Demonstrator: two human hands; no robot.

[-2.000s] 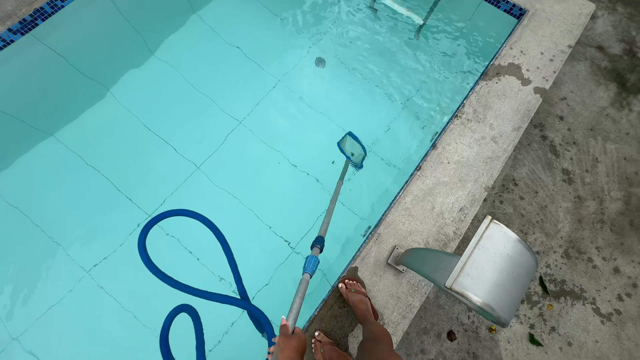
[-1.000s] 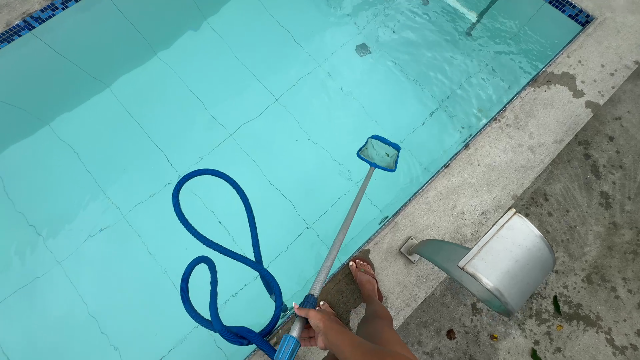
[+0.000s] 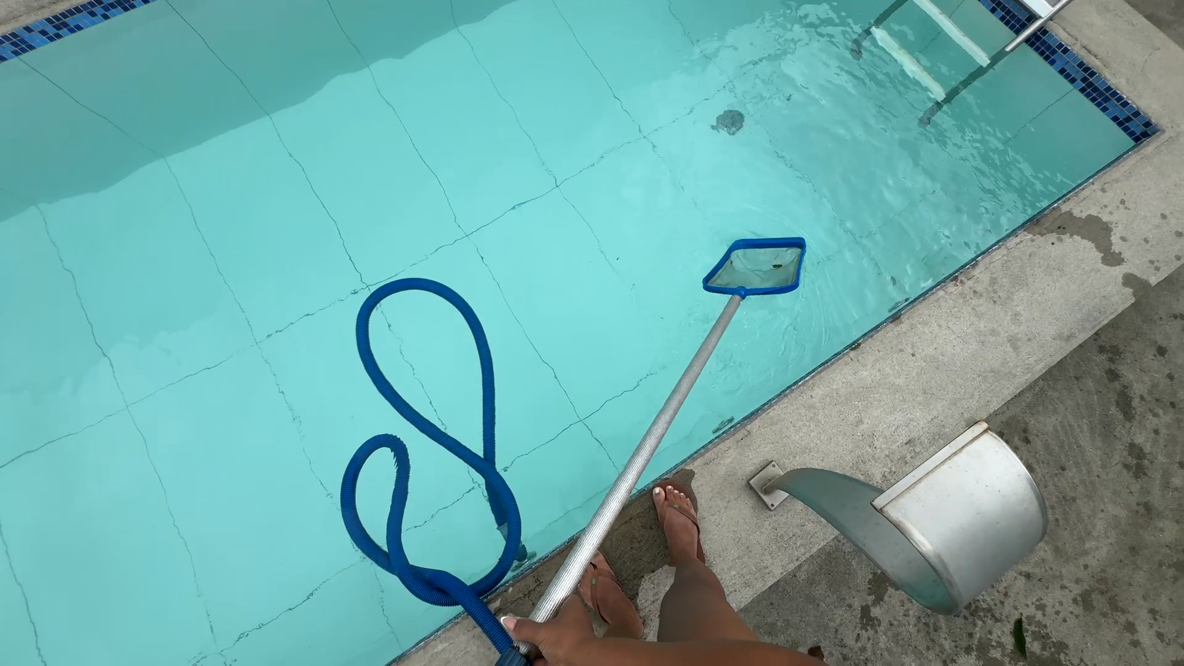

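Note:
At the bottom centre, a hand, seemingly my right hand [image 3: 555, 636], is closed around the metal telescopic pole [image 3: 638, 462] near its blue collar [image 3: 511, 657]. The pole slants up over the pool edge to a blue-framed skimmer net [image 3: 757, 266], held at or just above the water, with a small dark bit in its mesh. A ribbed blue pool hose [image 3: 488, 370] lies looped in the water left of the pole, its lower part running close to the hand. My left hand is not in view.
My feet in flip-flops [image 3: 678, 523] stand on the concrete pool edge [image 3: 869, 388]. To their right rises a curved stainless steel waterfall spout [image 3: 971, 518] on a base plate. A ladder [image 3: 985, 65] enters the pool at the top right; a round drain [image 3: 729, 121] shows on the floor.
The net has risen from the water toward me and its frame now shows more plainly. The hand grips the pole near its blue collar, with the forearm reaching in from the right.

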